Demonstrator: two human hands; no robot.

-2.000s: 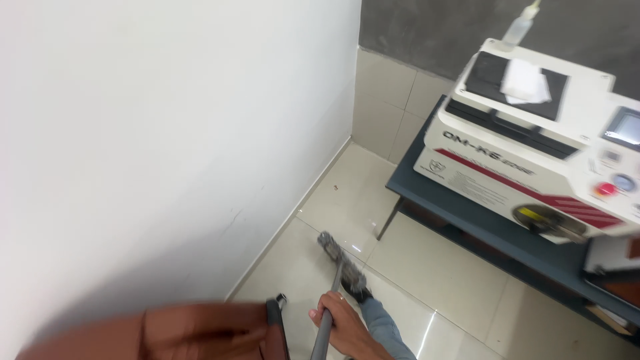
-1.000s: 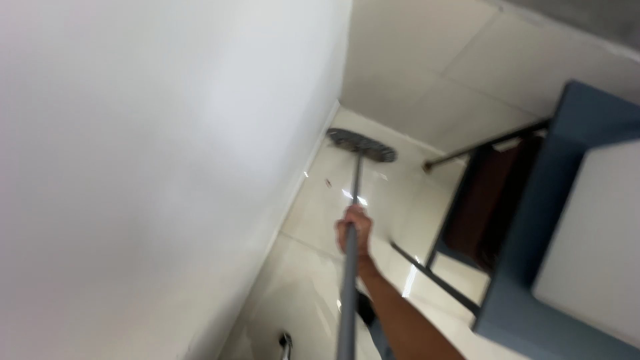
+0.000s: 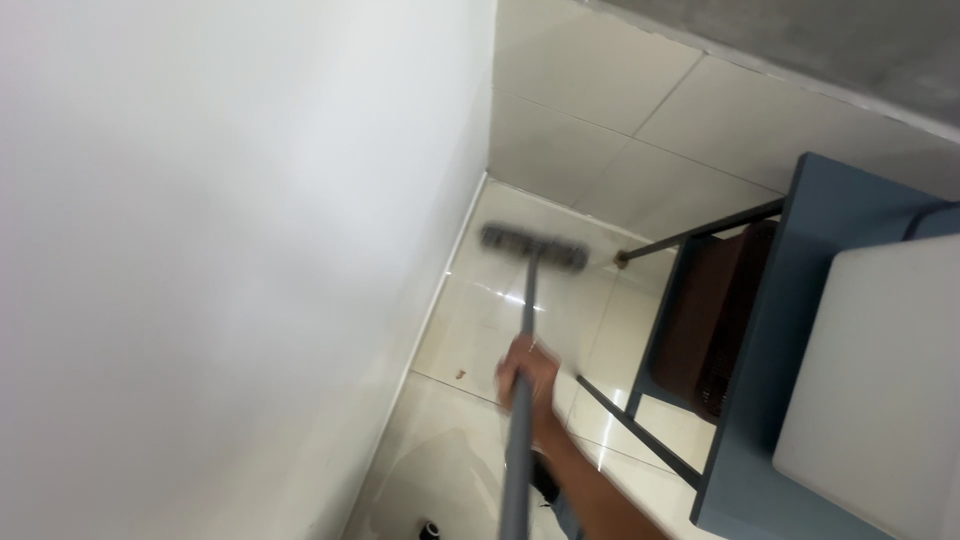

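Note:
My right hand (image 3: 528, 375) is closed around the grey pole (image 3: 516, 457) of a long-handled floor mop or broom. Its dark grey, fuzzy head (image 3: 534, 246) is blurred and lies crosswise on the glossy tiled floor near the room corner, between the white wall and the table leg. A small reddish-brown scrap (image 3: 460, 374) is on the floor left of my hand, just above a tile joint. I do not see my left hand. The lower end of the pole runs out of the frame.
The white wall (image 3: 262, 247) borders the floor on the left; a tiled wall (image 3: 600, 127) meets it behind. A blue-grey table (image 3: 765, 330) at right carries a white machine (image 3: 885, 382), with a dark brown basket (image 3: 709, 322) on its lower shelf. A dark shoe (image 3: 544, 480) shows beneath my forearm.
The view has shifted greatly from two seconds ago. The tool's head has gone from beside my foot to near the corner. Since one second ago, the floor scrap appears farther from the corner.

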